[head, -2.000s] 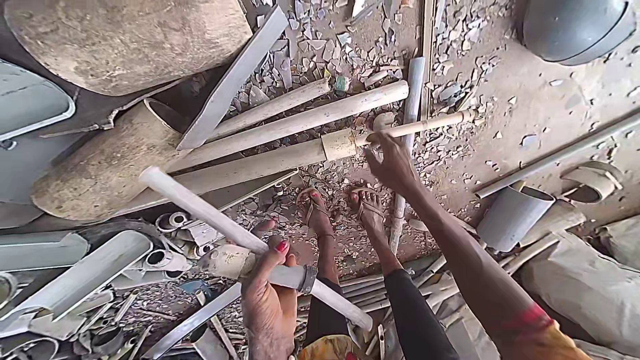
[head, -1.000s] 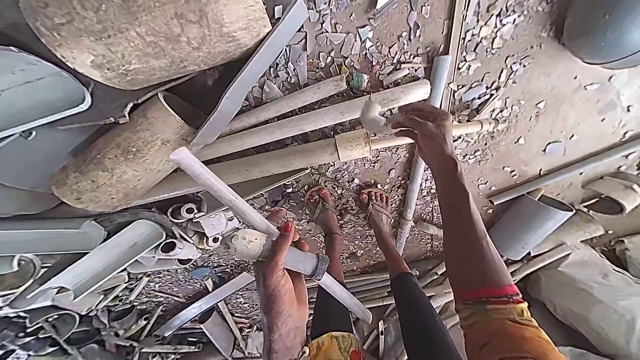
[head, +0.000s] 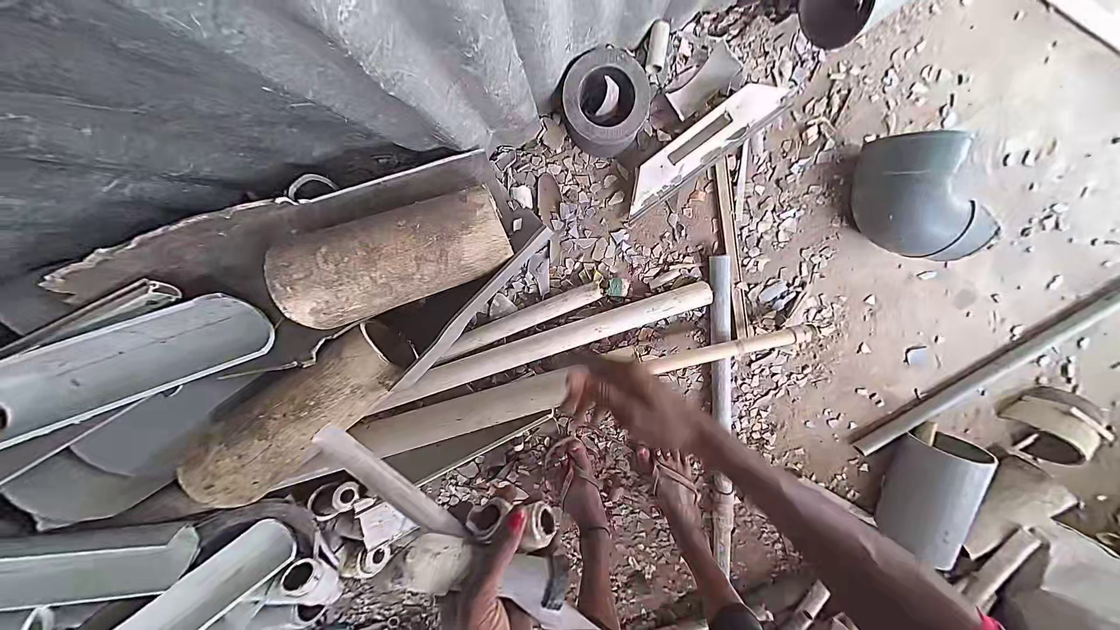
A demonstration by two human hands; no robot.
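At the bottom centre my left hand (head: 494,573) is closed around a pale plastic pipe (head: 389,481) that slants up to the left, and around a pipe fitting (head: 435,564) with a dark ring at its right end. A pale fitting with round openings (head: 542,523) shows right beside the red-nailed thumb; whether it is gripped is unclear. My right hand (head: 630,402), blurred, is stretched over the long pale pipes near the middle. Its fingers point left, just above a thick pipe (head: 490,407); whether they hold anything is hidden by the blur.
Large brown pipe sections (head: 394,258) and grey half-pipes (head: 131,359) lie at left. A grey elbow (head: 914,192) and a short grey pipe (head: 936,494) are at right. Broken chips cover the ground around my sandalled feet (head: 669,481). A corrugated sheet (head: 350,79) stands at the top left.
One second ago my right hand held a small pale fitting up at the right; now it is lower and farther left over the pipes. A pale fitting now shows by my left thumb. The view has shifted widely.
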